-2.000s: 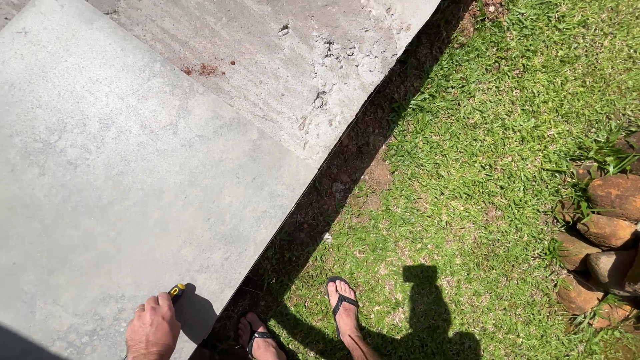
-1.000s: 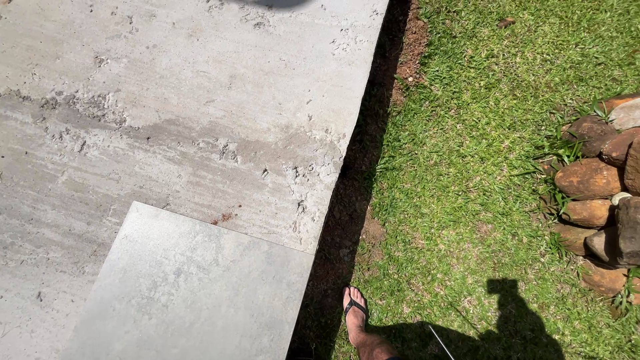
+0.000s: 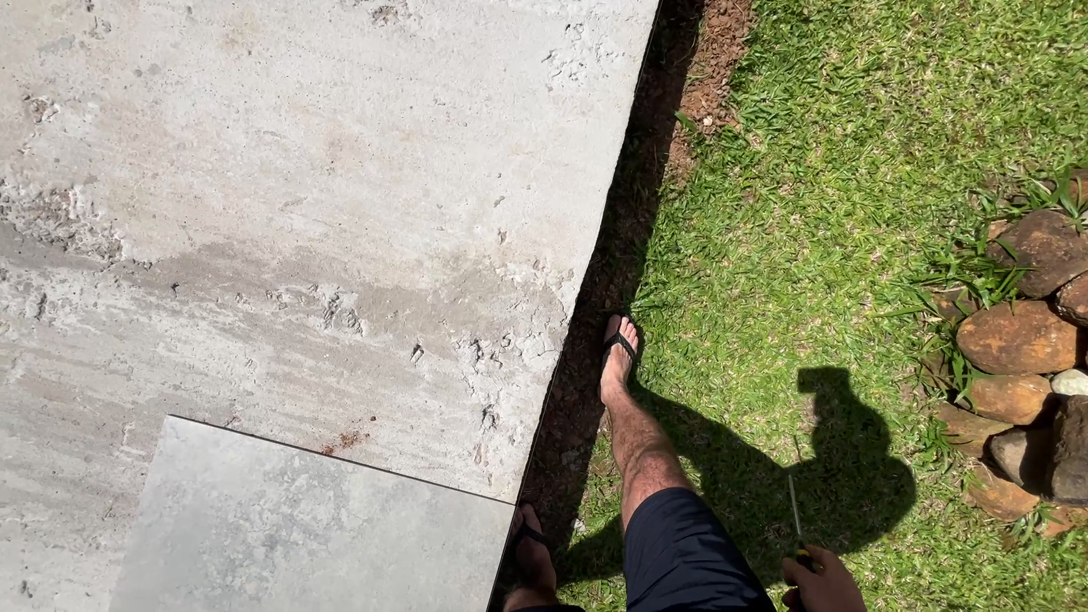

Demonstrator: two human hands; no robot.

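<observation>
At the bottom right, beside the shorts, my right hand (image 3: 823, 582) is closed on a screwdriver (image 3: 794, 510) with a long thin metal shaft and a black and yellow handle. Its shaft points away from me over the shaded grass. My left hand is out of view. A grey tile (image 3: 323, 527) lies at the lower left on the rough concrete slab (image 3: 382, 195), its right corner at the slab's edge. The lower part of the tile is cut off by the frame.
A dark gap with reddish soil (image 3: 710, 93) runs along the slab's edge. One foot in a black flip-flop (image 3: 619, 361) stands beside it; the other (image 3: 531, 552) is near the tile's corner. Grass (image 3: 790, 229) lies to the right, with piled stones (image 3: 1016, 340) at the far right.
A hand with a yellow-marked tool was over the tile two seconds ago; now my right hand holds the screwdriver over the grass. The view has shifted, showing more of the slab.
</observation>
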